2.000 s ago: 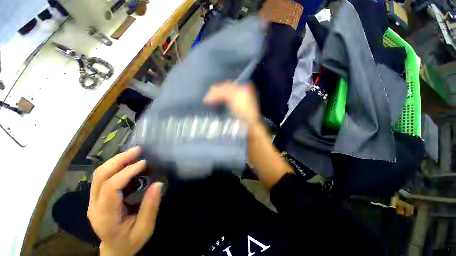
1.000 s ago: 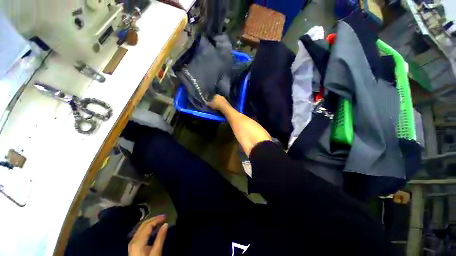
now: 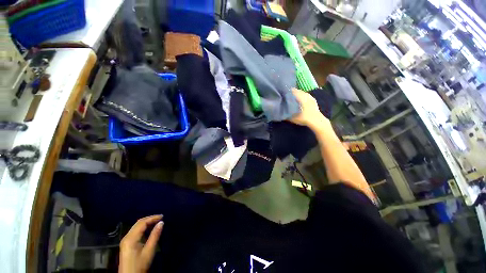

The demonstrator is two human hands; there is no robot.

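My right hand [image 3: 305, 108] is at the lower end of a grey-blue denim panel [image 3: 259, 72], its fingers closed on the cloth's edge. The panel lies over a bright green mesh basket [image 3: 302, 66] heaped with grey and navy pieces. My left hand [image 3: 140, 244] is low in front of my body, empty, fingers apart. A blue basket [image 3: 185, 118] left of the pile holds dark grey pieces [image 3: 144, 96] with a pale speckled trim line. A grey piece with white cloth [image 3: 226, 162] hangs at the pile's lower front.
The white machine table [image 3: 32, 208] with its wooden edge runs along the left. Shears with speckled handles [image 3: 22, 154] lie on it, cut off by the picture edge. Another blue basket [image 3: 50, 22] stands at the upper left. A brown box [image 3: 182, 47] is behind the pile. Other workstations are at the right.
My right hand has let go of the grey piece at the blue basket and moved right to the panel on the green basket. The view has turned right. My left hand remains low and empty.
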